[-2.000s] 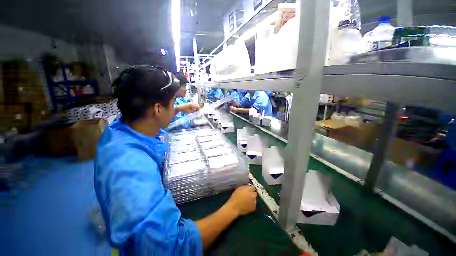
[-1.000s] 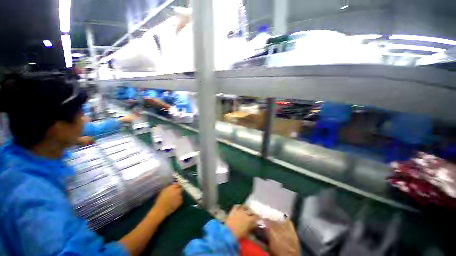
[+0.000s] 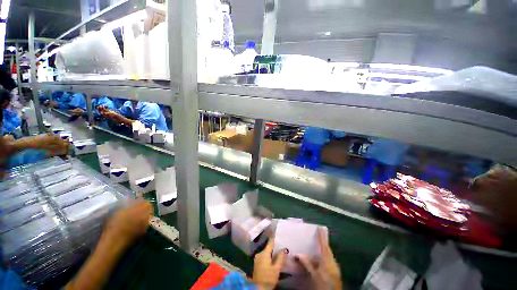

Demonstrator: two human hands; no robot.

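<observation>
A white product box [image 3: 300,241] with its flaps up is held between my two hands over the green conveyor belt. My left hand [image 3: 268,267] grips its left side. My right hand [image 3: 324,268] is at its right side, its thumb across the front. The box's lower part is partly hidden by my fingers. Another white box [image 3: 249,226] stands open just left of it, very near or touching; one more open box [image 3: 220,209] stands behind that. A red sheet [image 3: 210,276] shows by my left sleeve.
A grey post [image 3: 184,130] and shelf rail [image 3: 340,105] stand before me. Stacked clear trays [image 3: 51,209] and a neighbour's blurred hand [image 3: 129,220] are left. Glossy red pieces [image 3: 422,204] lie across the belt [image 3: 227,255]. More white boxes [image 3: 391,274] are at lower right.
The view has swung right. My hands were out of view, then appeared at a box; now they hold a box up with its white panel facing me.
</observation>
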